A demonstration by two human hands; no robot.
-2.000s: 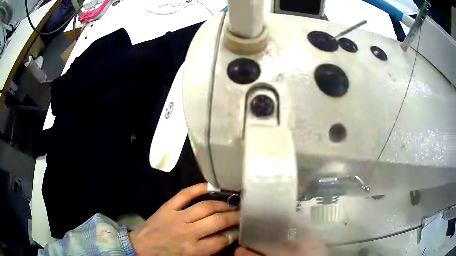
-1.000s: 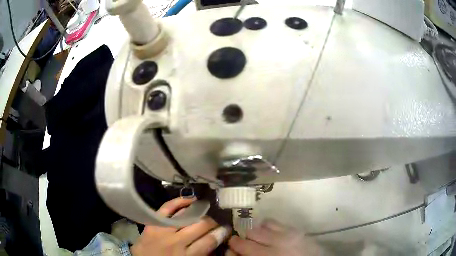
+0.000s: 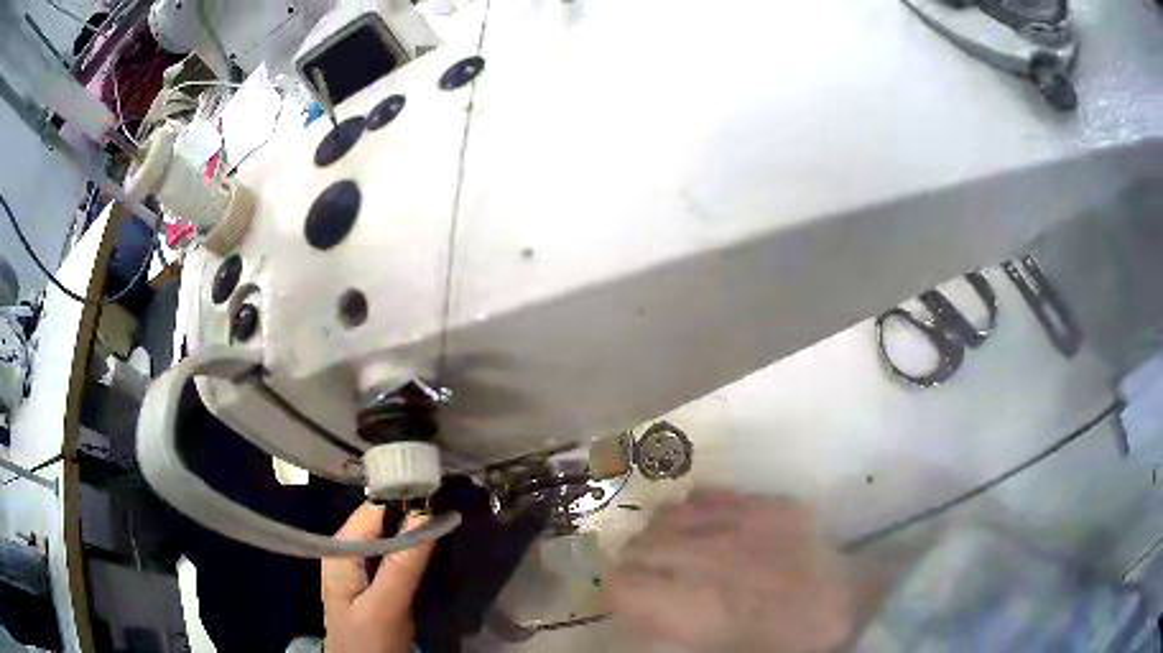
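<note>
The off-white sewing machine head point(image 3: 574, 268) fills the middle. Its curved take-up lever guard point(image 3: 163, 447) is at left, beside the pale tension knob point(image 3: 402, 469). Dark cloth point(image 3: 478, 555) lies under the needle area and further left. My left hand point(image 3: 370, 593) is low beneath the guard, its fingertips at the cloth below the knob; the guard and knob partly hide them, so any grip cannot be told. My right hand point(image 3: 733, 574) is blurred over the white table, right of the cloth; its fingers are unclear.
Scissors point(image 3: 937, 342) and slim dark snips point(image 3: 1046, 306) lie on the white table point(image 3: 816, 434) at right, behind the machine arm's lower edge. A thread runs down over the head. Another wood-edged table point(image 3: 79, 421) stands at far left.
The view has turned and shifted right, so the machine head stands further left and tilted. The scissors have come into view. My right hand is now apart from my left, further right.
</note>
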